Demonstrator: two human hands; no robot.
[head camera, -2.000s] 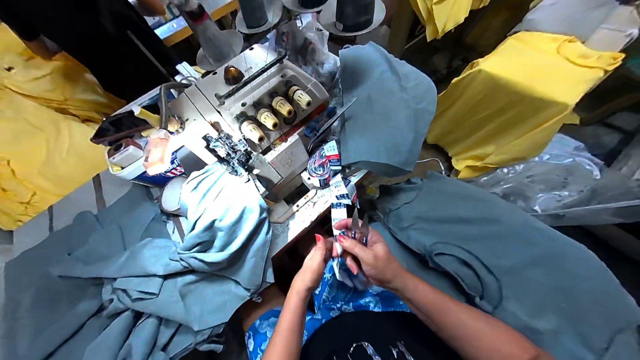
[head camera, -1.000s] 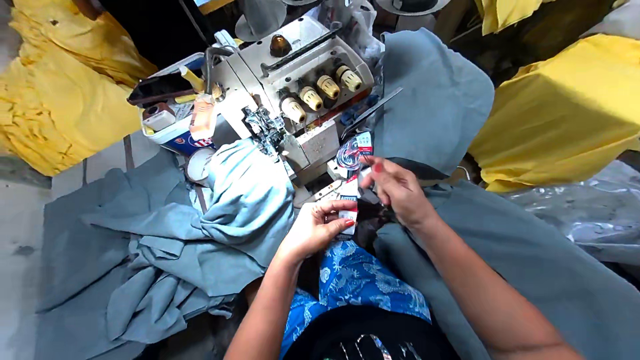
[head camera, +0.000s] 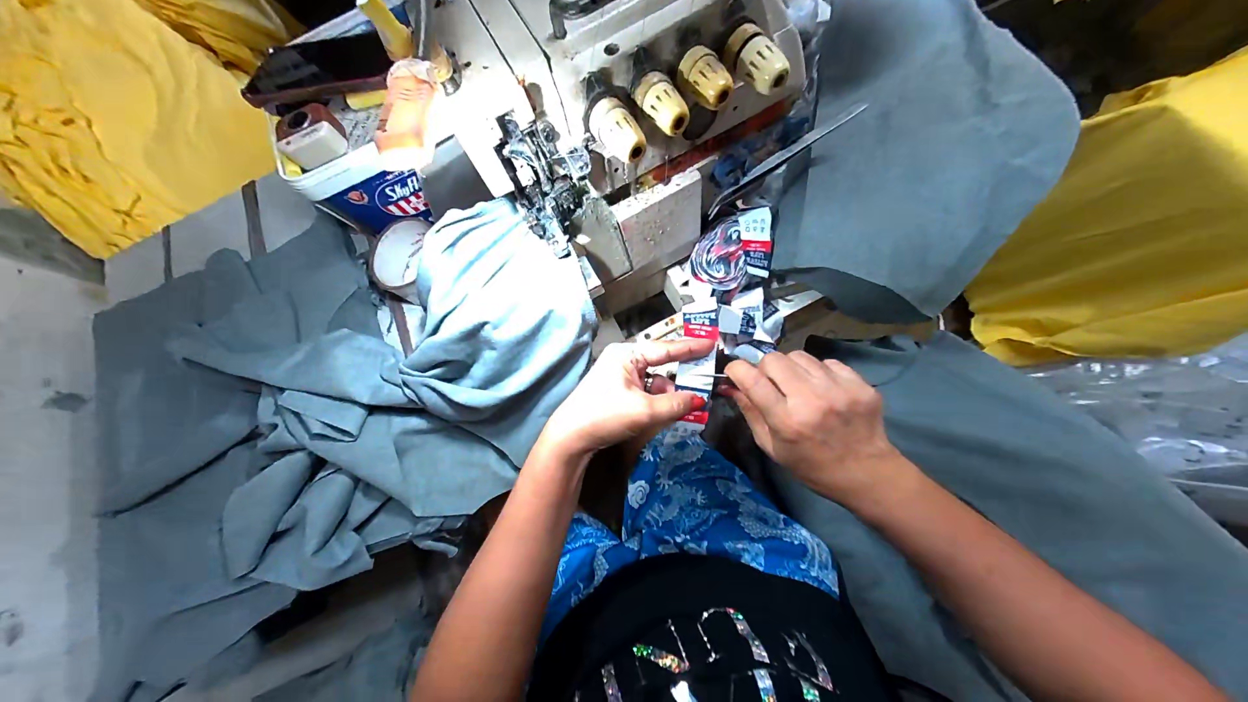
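Observation:
A strip of printed fabric labels (head camera: 699, 336) hangs between my hands in front of the serger. My left hand (head camera: 629, 395) pinches the strip between thumb and forefinger. Close on its right, my right hand (head camera: 814, 409) is closed on something thin, perhaps a small blade or scissors, which lies across the strip; the fingers mostly hide it. A coiled roll of labels (head camera: 720, 255) rests on the machine just beyond. The overlock sewing machine (head camera: 653, 224) stands ahead, with grey-blue fabric (head camera: 507, 331) bunched at its needle area.
A plastic tub (head camera: 361, 200) holding a phone and small items stands left of the machine head. Long metal tweezers or a blade (head camera: 790, 156) sticks out near the tension dials (head camera: 661, 102). Grey-blue cloth (head camera: 1014, 468) covers the right side; yellow fabric (head camera: 1121, 214) lies beyond it.
My right hand has come down beside the left from higher on the label strip. The left thumb and forefinger now hold the strip from the left side. The view has moved closer to the machine.

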